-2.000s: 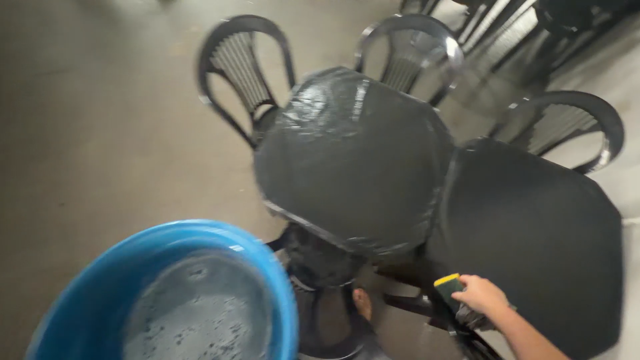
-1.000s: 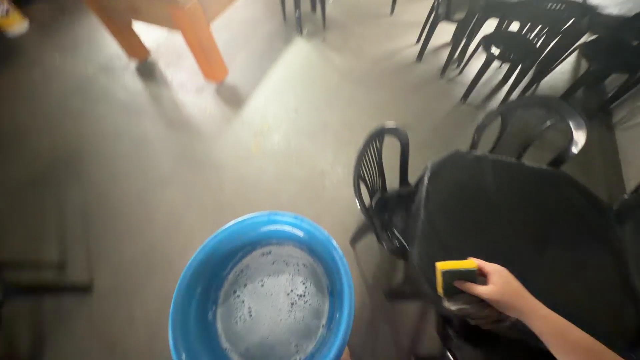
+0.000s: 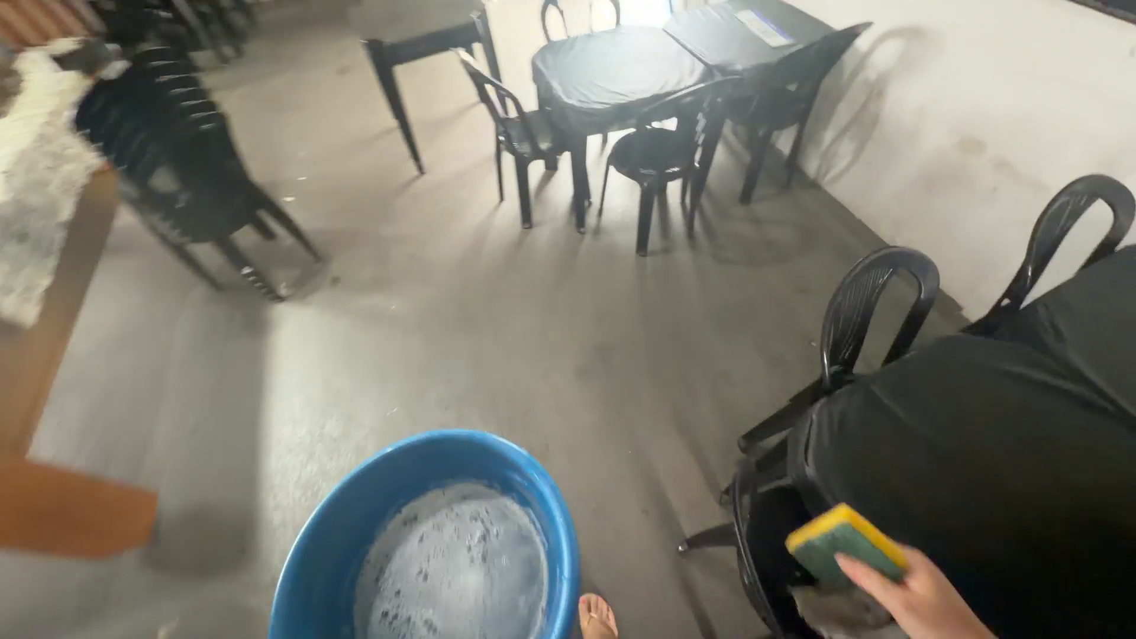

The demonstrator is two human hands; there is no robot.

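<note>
My right hand (image 3: 905, 590) grips a yellow and green scouring sponge (image 3: 843, 543) at the lower right, beside the edge of a black-covered table (image 3: 967, 435). Something pale and blurred shows just under the fingers; I cannot tell what it is. A large blue plastic tub (image 3: 333, 524) with foamy, cloudy water (image 3: 457, 568) in it is at the bottom centre, to the left of that hand. My left hand is out of the picture.
Black plastic chairs (image 3: 874, 311) stand around the near table. Farther off are another black table (image 3: 621, 67) with chairs, a small black table (image 3: 435, 44) and stacked black chairs (image 3: 169, 142). An orange-brown wooden piece (image 3: 71, 510) juts in at left. A foot (image 3: 597, 614) shows beside the tub.
The view has swung widely across the room, bringing the far tables and stacked chairs into sight. The sponge stays in my right hand throughout, its green side now facing the camera more.
</note>
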